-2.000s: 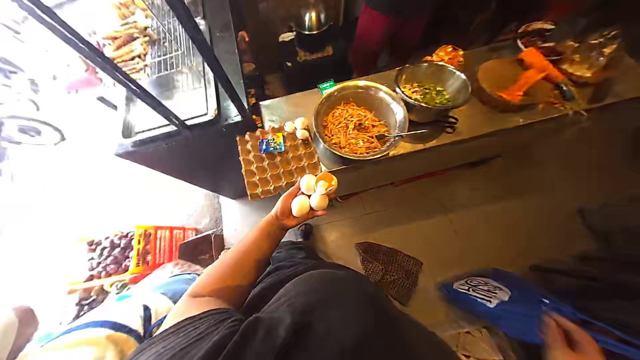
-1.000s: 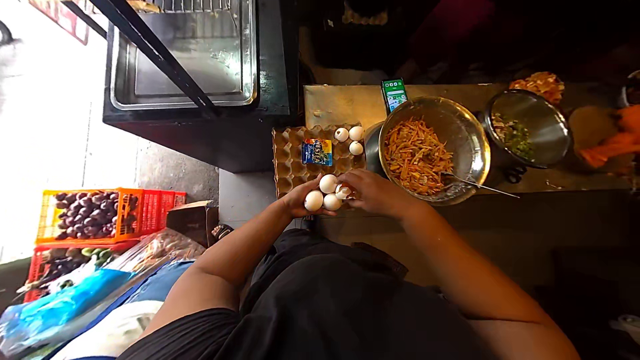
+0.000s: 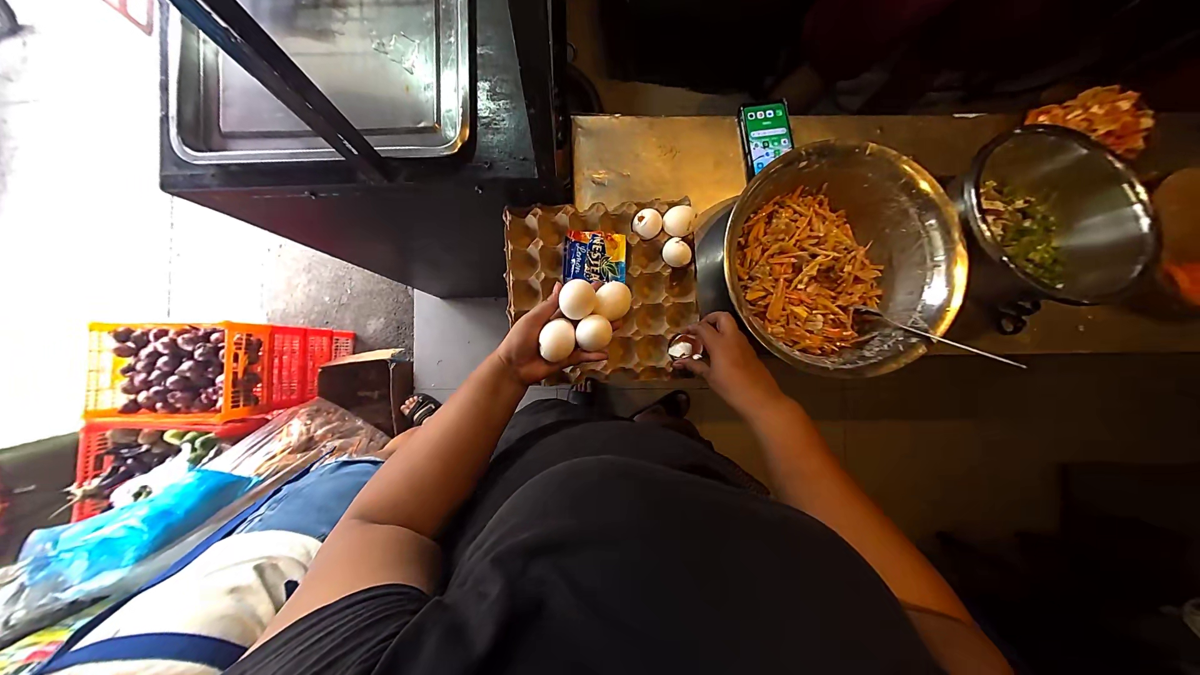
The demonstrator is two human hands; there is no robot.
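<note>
Several white eggs (image 3: 593, 333) rest in my left hand (image 3: 534, 345), over the near left part of a cardboard egg tray (image 3: 649, 319). My right hand (image 3: 729, 364) holds a broken eggshell (image 3: 682, 349) at the tray's near right corner. In the tray's far right corner sit more white eggs or shells (image 3: 677, 222), at least one with a hole. A blue and yellow Nestea packet (image 3: 596, 256) lies on the tray. Right of it, a large steel bowl (image 3: 923, 225) contains orange shredded food (image 3: 802, 272) and a metal spoon (image 3: 942, 337), its handle over the rim.
A phone (image 3: 766, 136) lies behind the bowl on the counter (image 3: 647, 155). Farther right stands a steel bowl (image 3: 1106, 206) with chopped greens, near a pile of orange food (image 3: 1097, 117). A metal tray (image 3: 323, 145) is at upper left. Crates (image 3: 246, 375) of purple produce stand at left.
My right hand has moved away from the eggs in my left hand, rightward to the tray's near corner, with a broken shell in it. The view has shifted since the oldest frame.
</note>
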